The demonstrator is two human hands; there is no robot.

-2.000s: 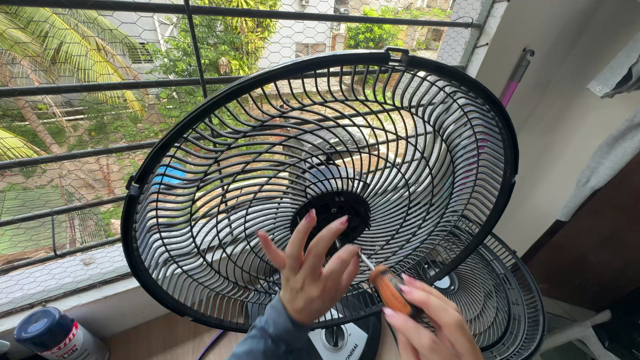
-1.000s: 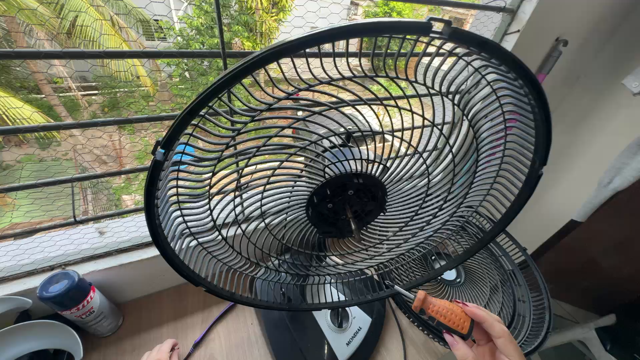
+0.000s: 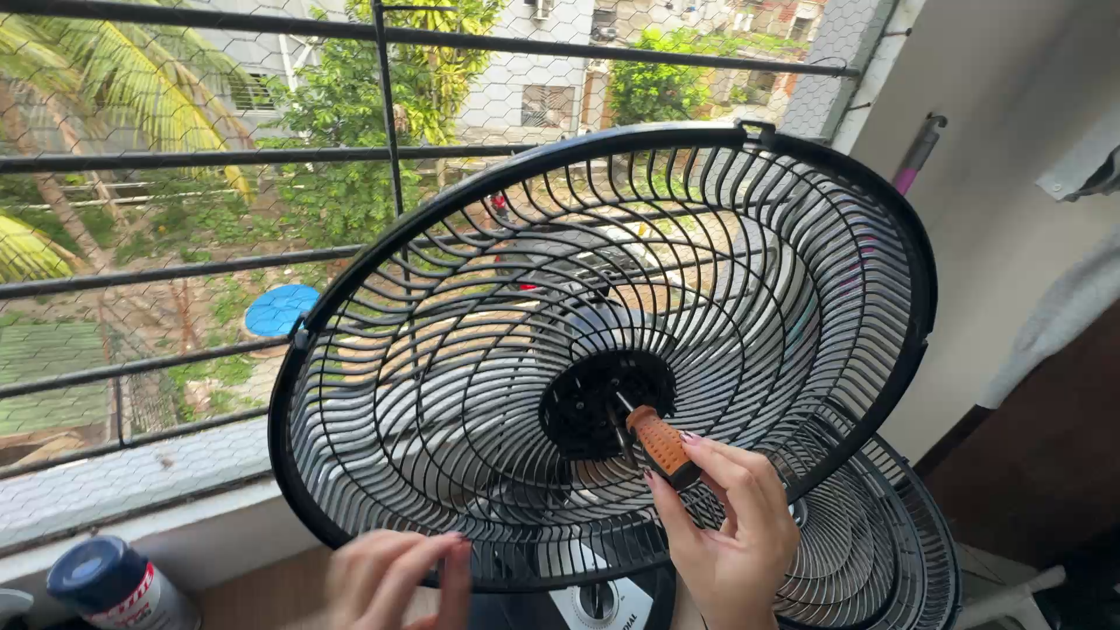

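A round black fan grille [image 3: 420, 394] stands tilted on the fan's base [image 3: 604, 604], which has a control knob. At its centre is a dark hub plate [image 3: 604, 402]. My right hand [image 3: 735, 516] holds a screwdriver [image 3: 662, 444] by its orange and black handle, the shaft pointing up and left at the hub plate; whether the tip touches a screw cannot be told. My left hand [image 3: 398, 582], blurred, is at the grille's lower left edge with thumb and fingertips close together; whether something small is between them cannot be told.
A second round grille [image 3: 927, 525] lies behind at the lower right. A spray can with a blue cap [image 3: 87, 564] stands at the lower left beside the windowsill [image 3: 131, 516]. Black window bars [image 3: 192, 157] with wire mesh run behind the fan.
The screwdriver in my right hand has moved from below the grille up to the hub plate. My left hand has risen from the bottom edge of the view toward the grille's lower rim.
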